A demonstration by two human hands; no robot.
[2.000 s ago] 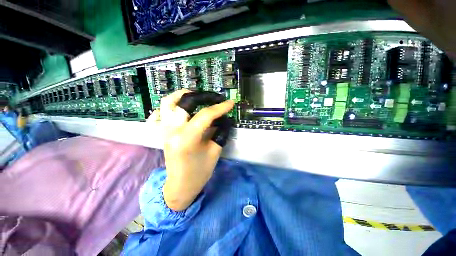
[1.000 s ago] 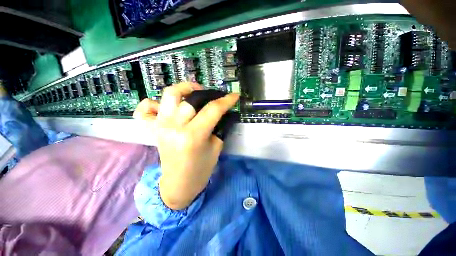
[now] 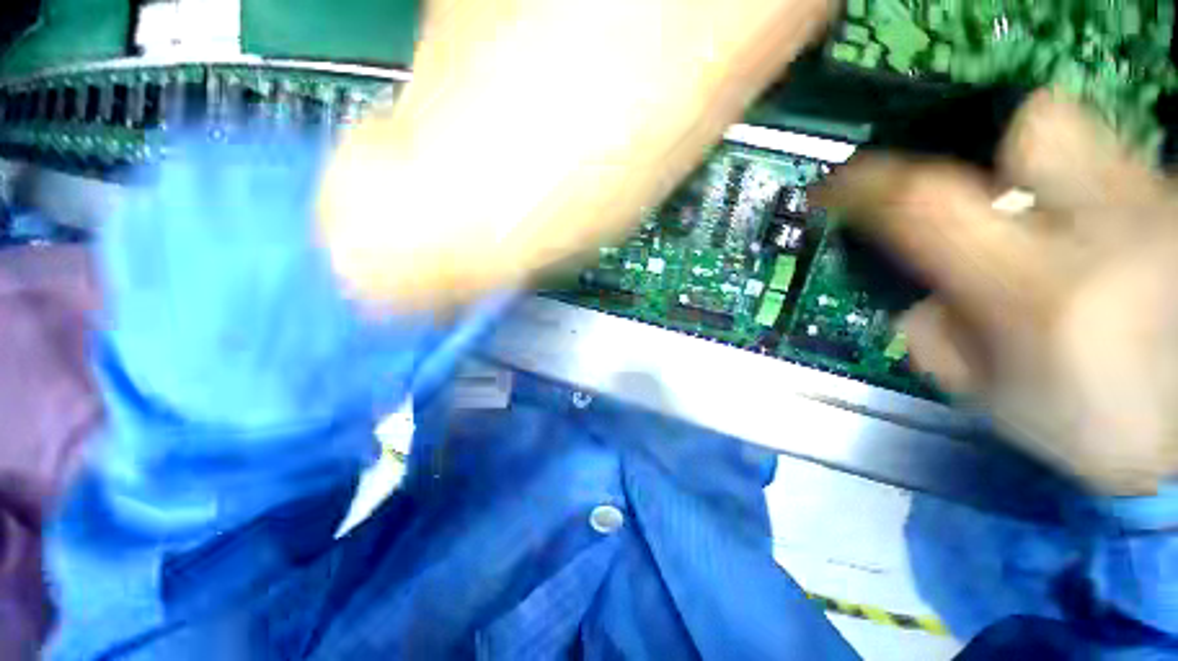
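My left hand (image 3: 556, 142) is large, blurred and overexposed across the upper middle; its fingers are cut off or hidden near the top edge. My right hand (image 3: 1033, 284) is blurred at the right, over the boards, with dark finger cots; what it holds cannot be told. A green circuit board (image 3: 698, 258) lies between the hands. A light-green terminal block (image 3: 778, 291) stands on it. Another green block (image 3: 897, 345) shows beside my right hand. A heap of light-green blocks (image 3: 1008, 45) fills the parts bin at the top right.
The silver conveyor rail (image 3: 620, 355) runs between my blue smock (image 3: 568, 478) and the boards. More boards (image 3: 168, 110) with dark components line the upper left. A neighbour's pink-purple sleeve (image 3: 45, 387) is at the left edge. A green mat (image 3: 330, 29) lies behind.
My left hand has moved from the board's edge up and towards the camera. My right hand has come into clear view at the right. The view has turned right; the green heap now shows.
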